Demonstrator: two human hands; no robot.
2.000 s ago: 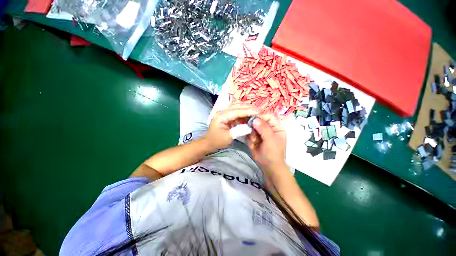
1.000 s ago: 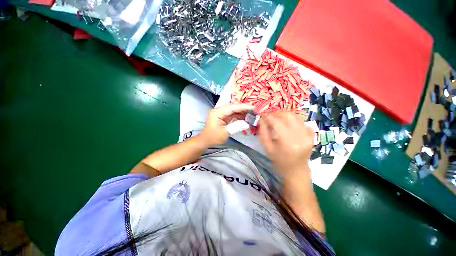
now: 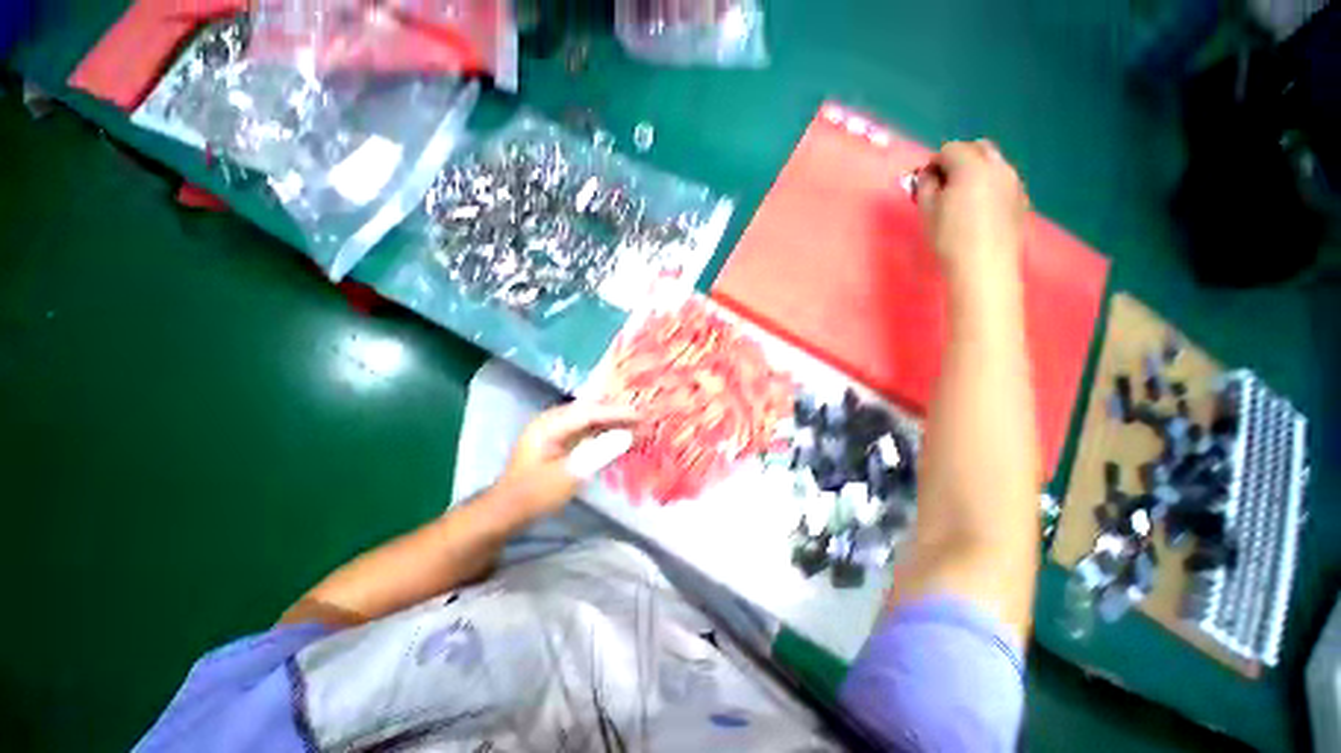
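My right hand (image 3: pixel 971 184) is stretched out over the far edge of the large red flat box (image 3: pixel 838 250). A small pale piece (image 3: pixel 915 183) shows at its fingertips. A short row of small pieces (image 3: pixel 856 125) lies at the box's far left corner. My left hand (image 3: pixel 566 456) is at the near left edge of the red strips (image 3: pixel 684 397), fingers loosely apart, with a white wrap or piece (image 3: pixel 599 452) on a finger. I cannot tell if it holds anything. The strips and dark square pads (image 3: pixel 846 471) lie on the white board (image 3: pixel 735 547).
Silver metal parts (image 3: pixel 530 221) lie on clear plastic left of the strips. Clear bags (image 3: pixel 302 140) lie further left, another at the back. On the right, a brown cardboard sheet (image 3: pixel 1103 456) holds more dark pads, with a white dotted tray (image 3: pixel 1262 515) at its edge.
My hands have parted. The right went from beside the left, in front of the strips, out over the red box's far edge with a small piece. The view has shifted, showing more bench.
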